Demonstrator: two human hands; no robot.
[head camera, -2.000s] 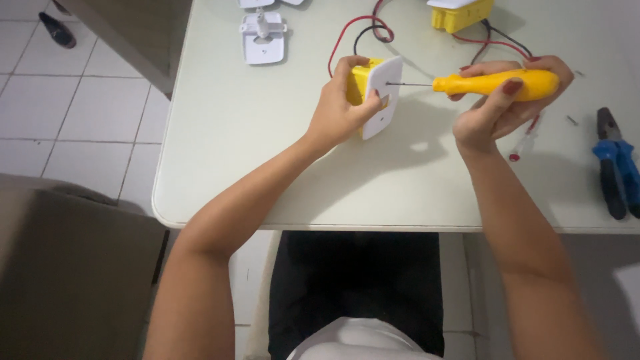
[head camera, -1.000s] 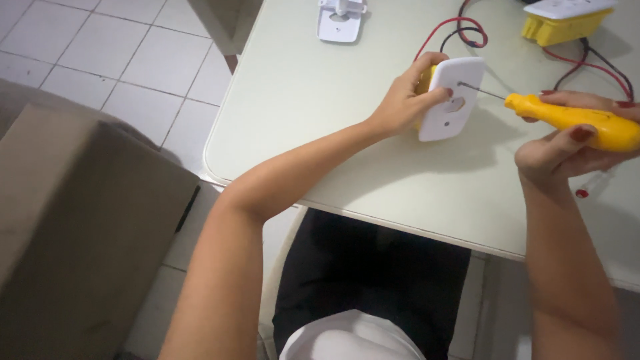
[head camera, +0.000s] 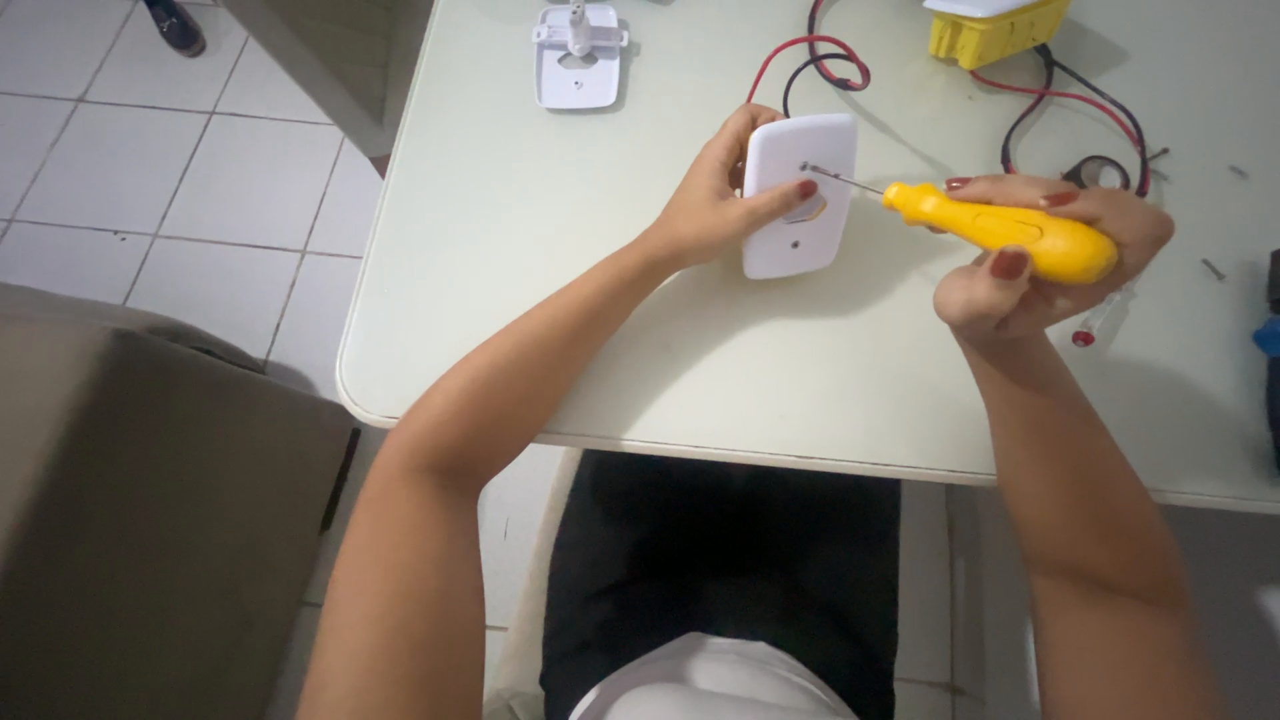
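My left hand (head camera: 715, 200) grips a white wall plate (head camera: 825, 235) by its left side, thumb across the front near the central hole. Behind the plate, red and black wires (head camera: 810, 42) run away over the table; the box behind it is mostly hidden now. In my right hand (head camera: 1060, 250) lies the yellow handle of a screwdriver (head camera: 1000, 228), its thin shaft pointing left. The tip is at the plate's upper screw hole; whether it sits in the screw cannot be told. A lower screw shows in the plate.
Another white plate (head camera: 577, 90) lies at the upper left of the pale table (head camera: 480, 250). A yellow electrical box (head camera: 1000, 35) with wires stands at the upper right. Near my right hand are a roll of black tape (head camera: 1097, 172), loose screws (head camera: 1213, 269) and a red-tipped clear item (head camera: 1083, 338).
The view has shifted between frames. My left hand keeps hold of the plate and my right hand keeps hold of the screwdriver, its tip still by the upper hole.
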